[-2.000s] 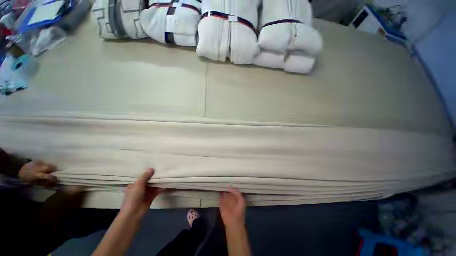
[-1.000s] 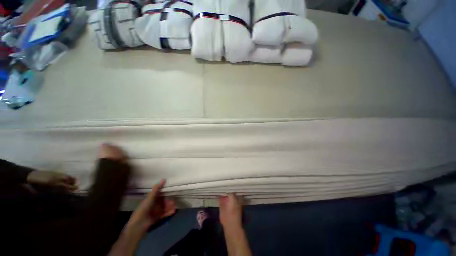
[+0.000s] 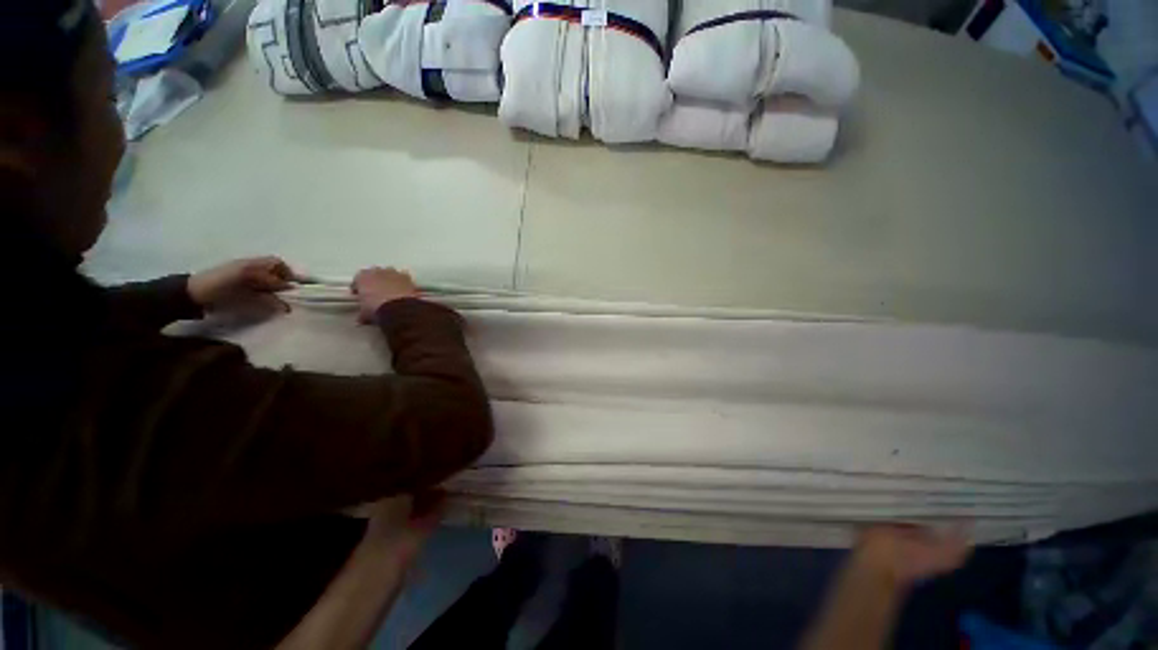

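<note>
A long beige curtain panel [image 3: 762,438] lies across the table in lengthwise folds, with several stacked pleats along its near edge. My left hand [image 3: 409,510] is at this near edge, partly hidden by another person's dark sleeve; its grip cannot be made out. My right hand [image 3: 912,554] is blurred at the near edge further right, fingers stretched out, no cloth visibly gripped. The other person's two hands [image 3: 384,290] are on the folds at the panel's far edge, left of centre.
The other person's head and brown-sleeved arm [image 3: 305,425] cover the left side and part of the panel. Tied curtain rolls [image 3: 584,76] stand in a row at the back of the cream table [image 3: 330,191]. A blue clipboard [image 3: 159,32] is at the back left.
The other person has leaned in from the left, hands moving from the near side to the panel's far edge. My right hand has moved far right along the near edge; my left stays near its place.
</note>
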